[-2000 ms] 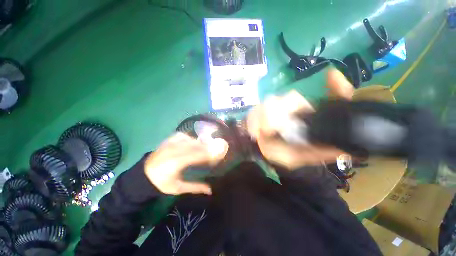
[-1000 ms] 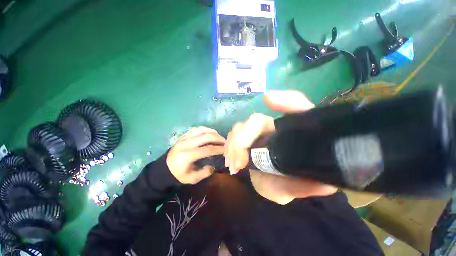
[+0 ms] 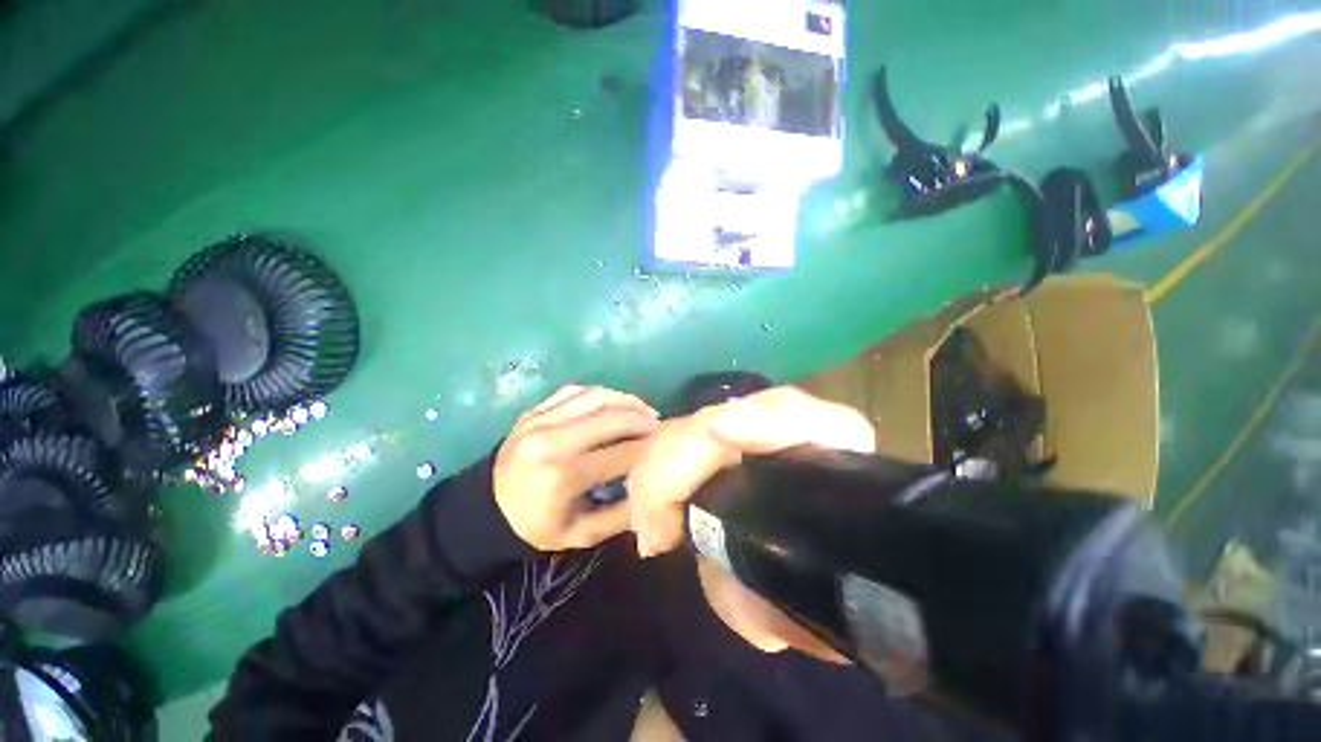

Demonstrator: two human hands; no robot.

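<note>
My right hand point(image 3: 739, 449) is wrapped around the black electric screwdriver point(image 3: 927, 580), which points left and covers much of the lower right. My left hand point(image 3: 572, 471) is closed around a small dark part point(image 3: 606, 492) in front of my chest, touching the fingers of my right hand. Most of that part and the driver's tip are hidden by the fingers. A dark rounded piece point(image 3: 724, 387) shows just behind my right hand; I cannot tell what it belongs to.
Several black fan heads point(image 3: 261, 322) lie at the left, with loose screws point(image 3: 275, 478) beside them. The screw feeder point(image 3: 746, 131) stands at the back centre. Black brackets point(image 3: 942, 171) lie back right. An open parts carton point(image 3: 1101, 384) holds black parts at right.
The screwdriver's rear end has swung down, uncovering the carton. The hands, apart two seconds ago, are together. The feeder and brackets sit further right in view.
</note>
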